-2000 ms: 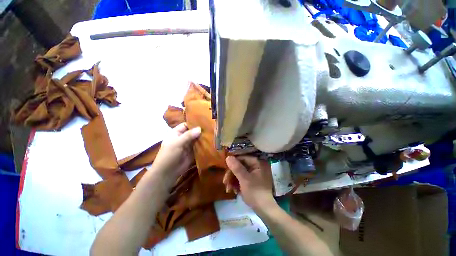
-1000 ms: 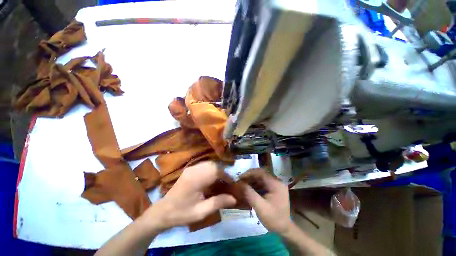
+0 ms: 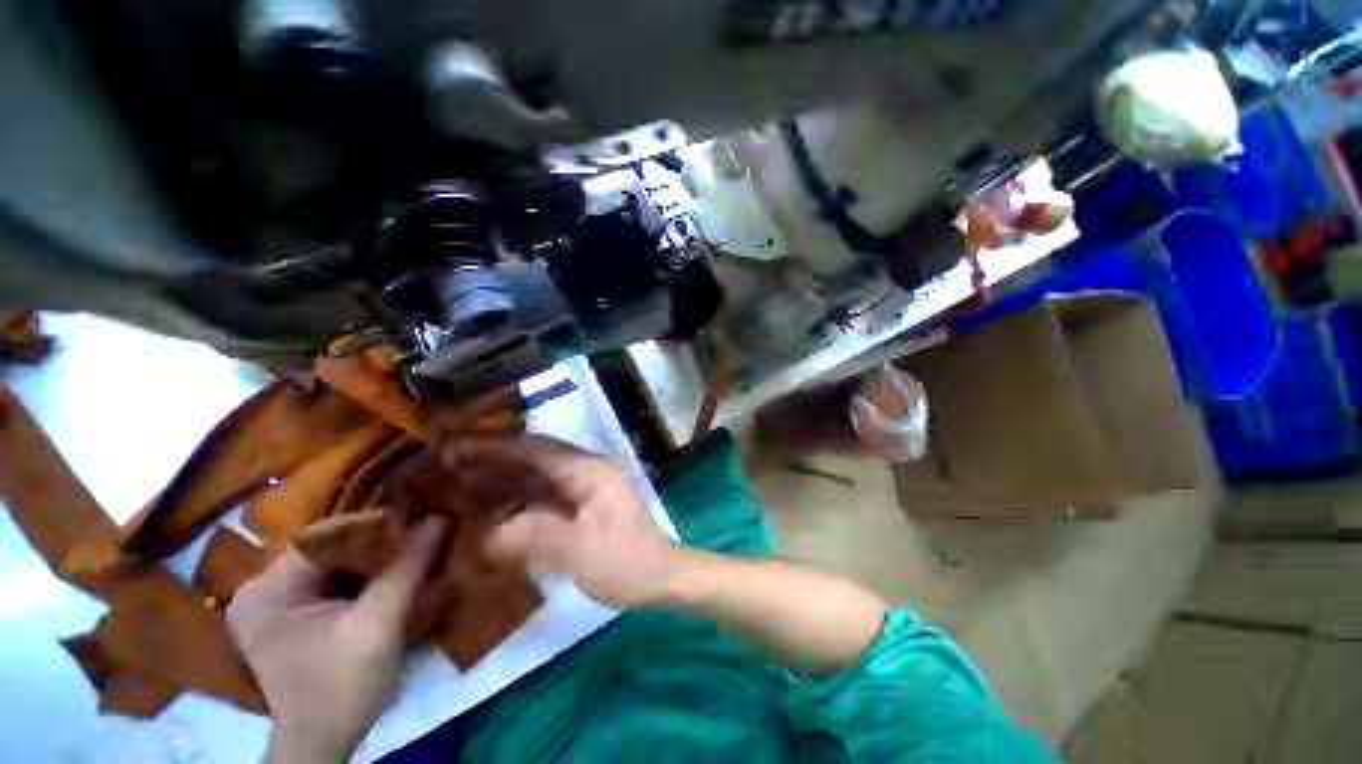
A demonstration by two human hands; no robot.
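Rust-brown garment pieces lie crumpled on the white table, in front of and partly under the sewing machine head. My left hand holds brown cloth between thumb and fingers at the lower left. My right hand holds the same bunch of cloth from the right, fingers curled over it. Both hands are a little below the needle area, which is hidden by dark machine parts. The cloth between the hands is blurred.
A clear plastic bag with pinkish contents hangs at the table edge. An open cardboard box is on the floor behind it. Blue bins stand at the right. A pale cone is at the upper right. Scraps lie on the machine's far end.
The view has swung to the right and closer to the machine. My hands have moved from beside the needle area towards the table's front edge, with cloth bunched between them.
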